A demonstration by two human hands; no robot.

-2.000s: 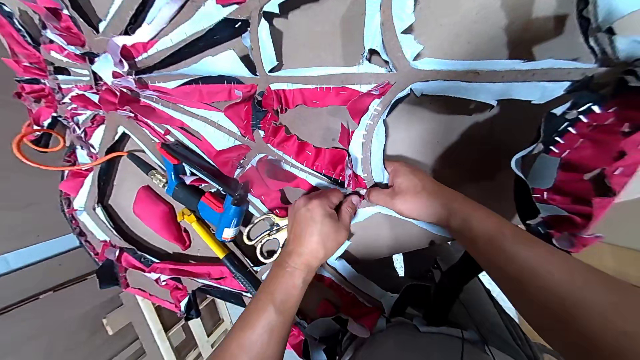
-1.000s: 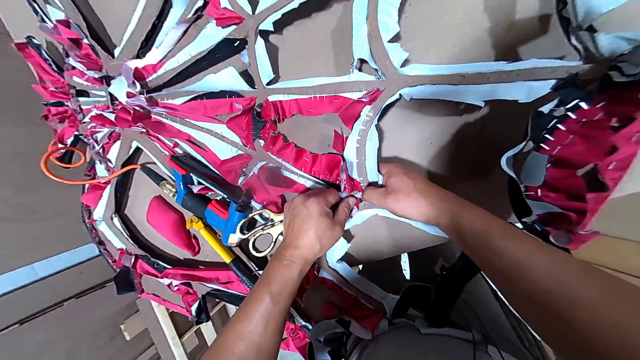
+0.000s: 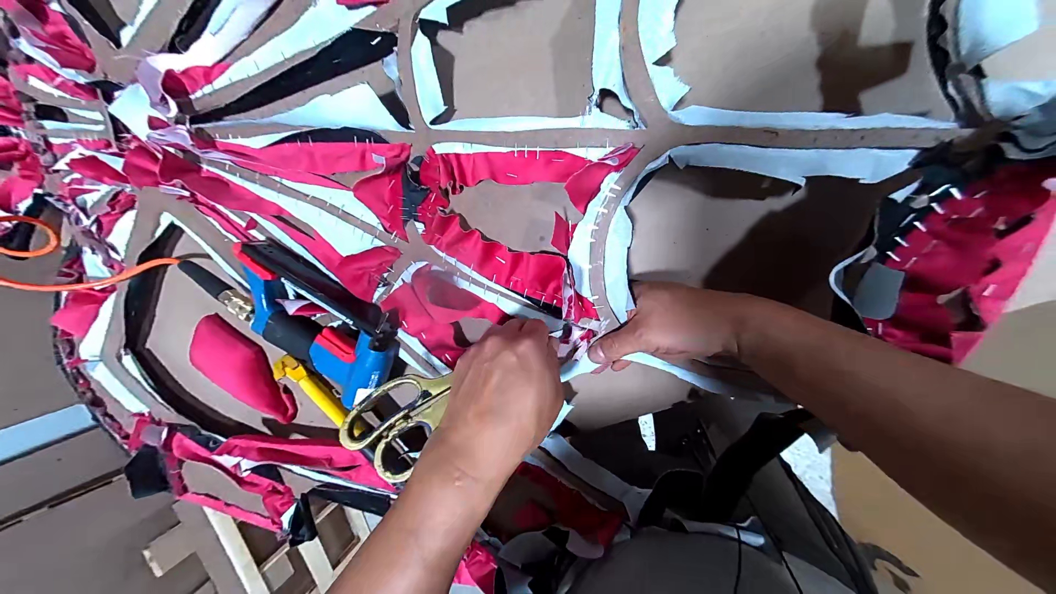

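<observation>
Pink fabric [image 3: 495, 260], stapled with white strips along the ribs of a cut-out board panel [image 3: 726, 136], fills the middle of the view. My left hand [image 3: 507, 384] is closed on the edge of pink and white fabric at a rib joint; its fingertips are partly hidden. Close on its right, my right hand [image 3: 668, 326] pinches the white strip at the same joint, thumb on top and fingers behind the rib. Gold-handled scissors [image 3: 396, 421] lie left of my left hand, their blades hidden. Beside them rests a blue and black pneumatic staple gun [image 3: 313, 330].
A yellow-handled tool [image 3: 313, 392] lies under the staple gun. An orange air hose [image 3: 107, 276] runs off to the left. A loose pink fabric piece [image 3: 239, 363] sits in a left opening. More stapled pink fabric [image 3: 965, 256] is at the right, and a wooden frame [image 3: 239, 553] stands below.
Both hands stay at the same rib joint, with only small finger movements. The view has shifted slightly.
</observation>
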